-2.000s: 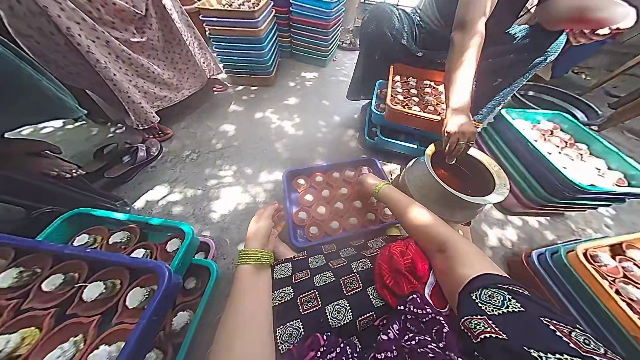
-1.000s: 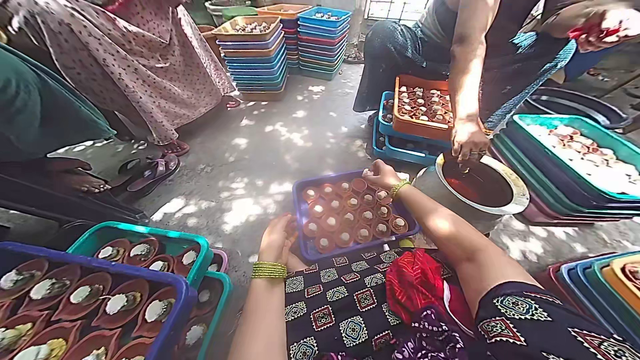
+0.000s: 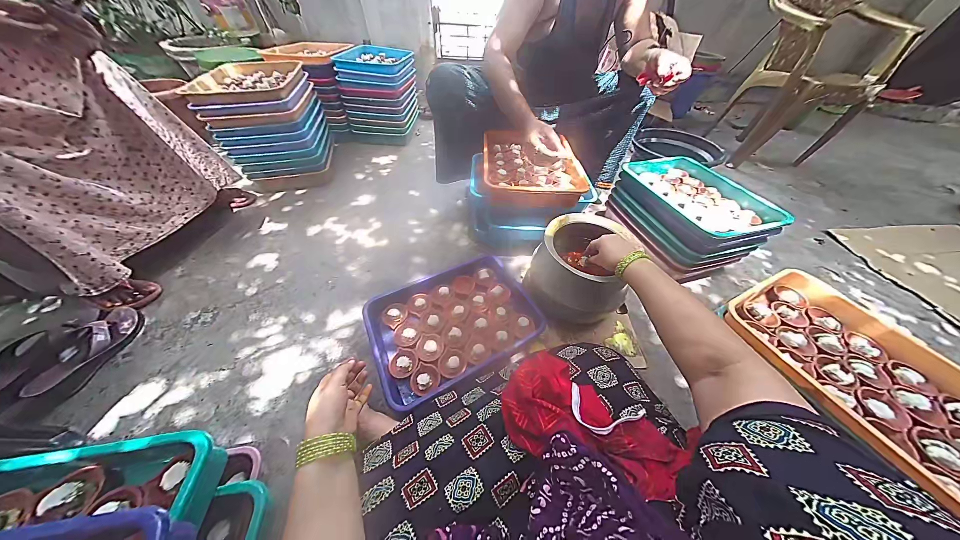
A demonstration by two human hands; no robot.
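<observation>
My right hand (image 3: 609,253) dips into the mouth of a round metal pot (image 3: 574,289) that holds something reddish; its fingertips are partly hidden by the rim. Left of the pot, a purple plastic tray (image 3: 379,341) rests by my lap, holding rows of small clay cups (image 3: 431,346), most with a white lump inside. Beside the tray's lower left corner is my left hand (image 3: 341,394), fingers loosely bent and holding nothing visible. Across from me, a person's hand (image 3: 546,141) reaches over an orange tray (image 3: 536,196) of similar cups; the other hand (image 3: 666,71) holds something red.
Stacked trays stand at the back left (image 3: 274,139), right of the pot (image 3: 701,206) and lower left (image 3: 202,465). An orange tray (image 3: 892,360) of filled cups lies at my right. Sandals (image 3: 82,352) and another person's foot are at left, a plastic chair (image 3: 817,71) at back right.
My right hand has gone from the purple tray into the pot. The other person's hand has left the pot and is over the orange tray. The view has shifted.
</observation>
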